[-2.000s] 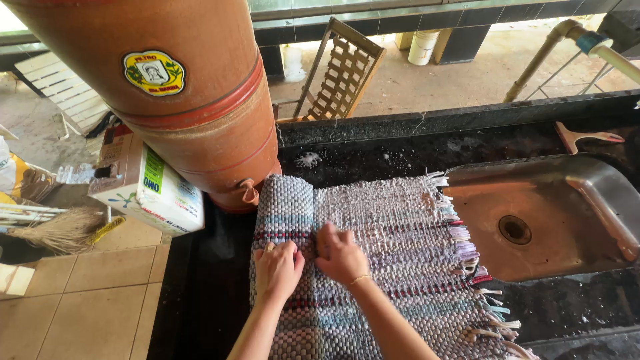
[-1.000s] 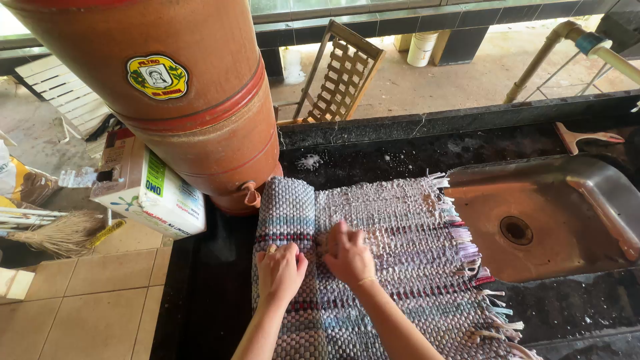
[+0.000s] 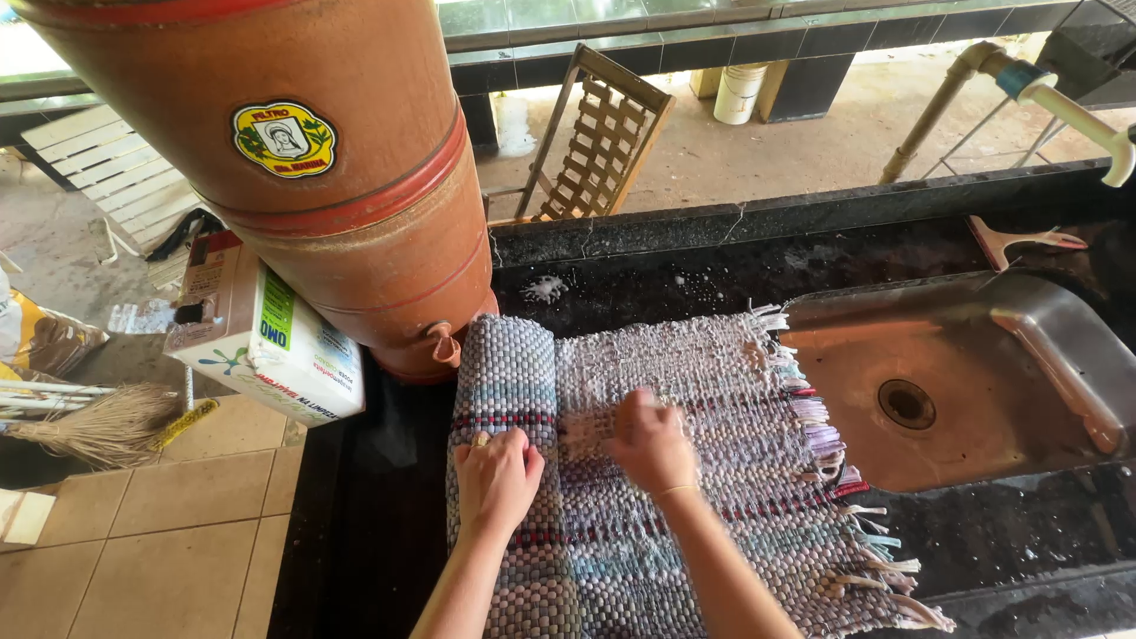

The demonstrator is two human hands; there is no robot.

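A woven rag rug (image 3: 710,355) with a fringed right edge lies on the black stone counter, its left part folded over in a thick band. My left hand (image 3: 499,475), a ring on one finger, rests closed on that fold and grips its weave. Just right of the fold, my right hand (image 3: 655,439) is over the wet, foamy part of the rug; it is blurred, and whether it holds anything cannot be seen.
A clay water filter (image 3: 355,177) with a small spout stands behind the fold, beside a detergent box (image 3: 266,346). Right of the rug is a steel sink (image 3: 1021,382), with a squeegee (image 3: 1021,240) behind it. A pipe tap (image 3: 1065,115) reaches in at upper right. A straw broom (image 3: 102,426) lies at left.
My right hand has moved to the right over the rug, away from the fold. My left hand has stayed on the fold.
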